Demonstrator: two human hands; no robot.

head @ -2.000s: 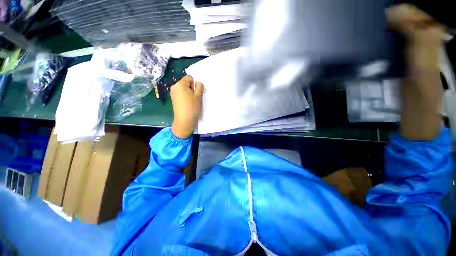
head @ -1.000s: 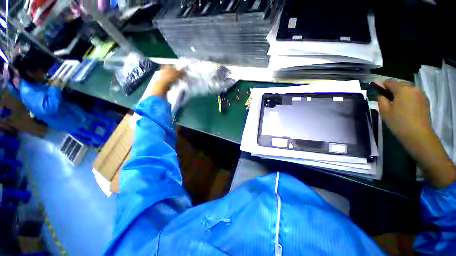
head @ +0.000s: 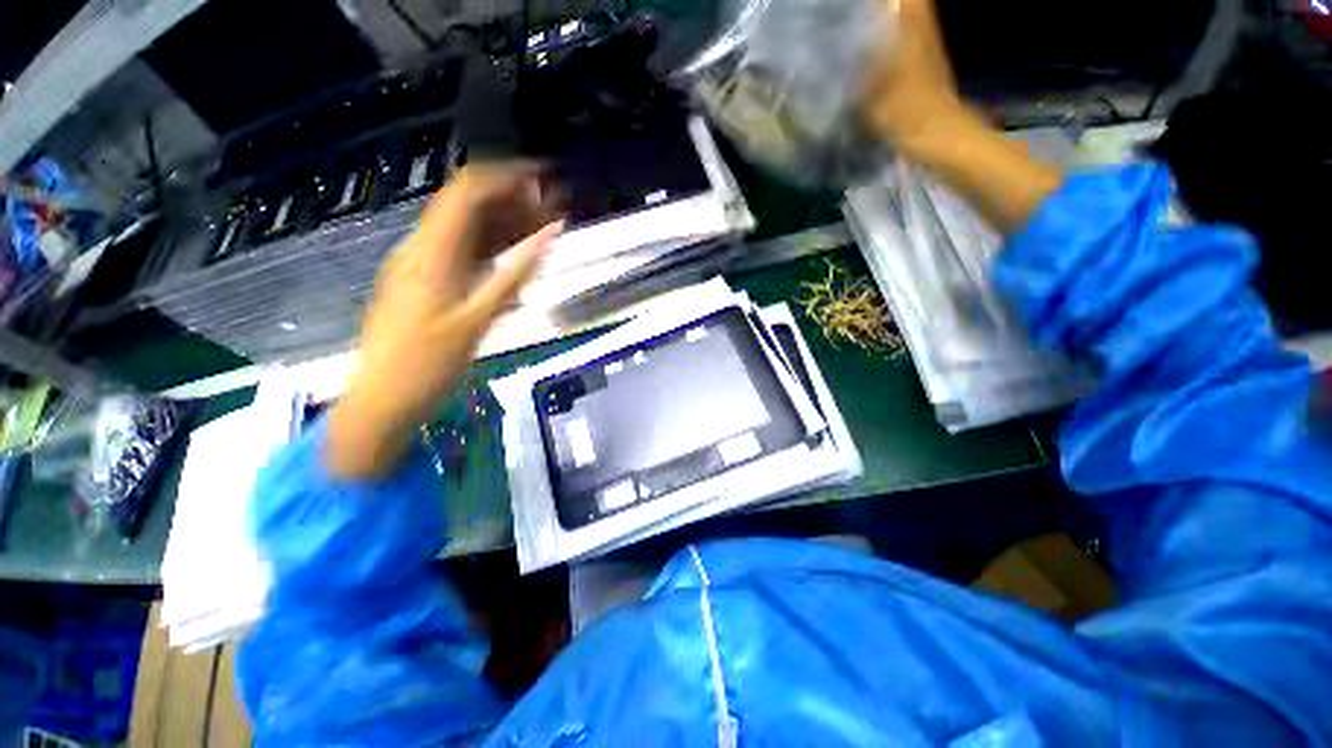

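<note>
A tablet rear housing (head: 672,417), grey in the centre with a black rim and small white labels, lies on white padding sheets (head: 536,544) on the bench. My left hand (head: 438,292) is raised behind and left of it, blurred, fingers apart, with nothing seen in it. My right hand (head: 909,88) is raised at the top, holding a crinkled clear plastic bag (head: 804,88), partly cut off by the top edge. Small dark parts (head: 456,436) lie left of the housing, partly hidden by my left arm.
Stacked housings with sheets (head: 628,241) stand behind the work, and a taller stack (head: 278,300) stands behind left. Curly tan strips (head: 852,308) and translucent white sheets (head: 957,314) lie right. White sheets (head: 219,526) and a bag of dark parts (head: 129,446) lie left.
The crinkled bag has moved from the left of the bench to the upper right, now in my right hand. My left hand has come off it and up. The black tool is no longer seen. The view has turned.
</note>
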